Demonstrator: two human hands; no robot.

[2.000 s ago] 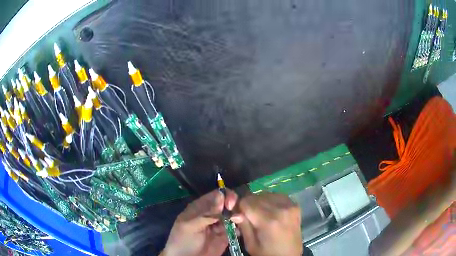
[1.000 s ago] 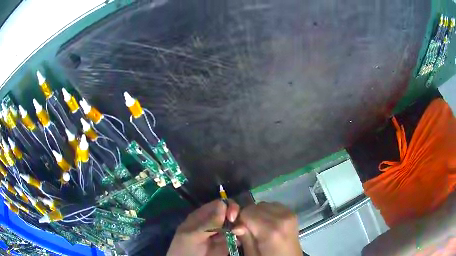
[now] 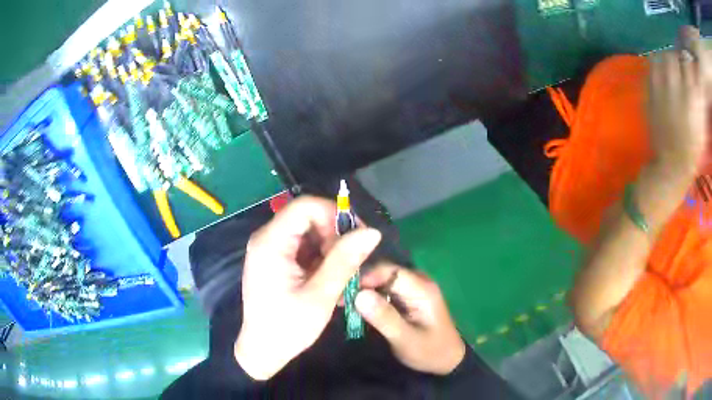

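A narrow green circuit board [image 3: 354, 312] stands upright between my hands, with a yellow band [image 3: 343, 202] and a white tip above it. My left hand [image 3: 293, 281] holds it near the wires, thumb across the front. My right hand [image 3: 410, 316] holds the board lower down with thumb and fingers. The fingers hide the middle part of the unit.
Many wired boards [image 3: 168, 125] lie in a pile at upper left. A blue tray [image 3: 117, 203] full of boards is at the left. Yellow-handled pliers [image 3: 187, 199] lie beside it. The black mat [image 3: 375, 78] is ahead. A person in orange [image 3: 609, 141] is at the right.
The view has shifted, so the tray and pliers now show. Both hands are higher in the picture with the board. My left thumb now lies across its front. The person's arm at right is more visible.
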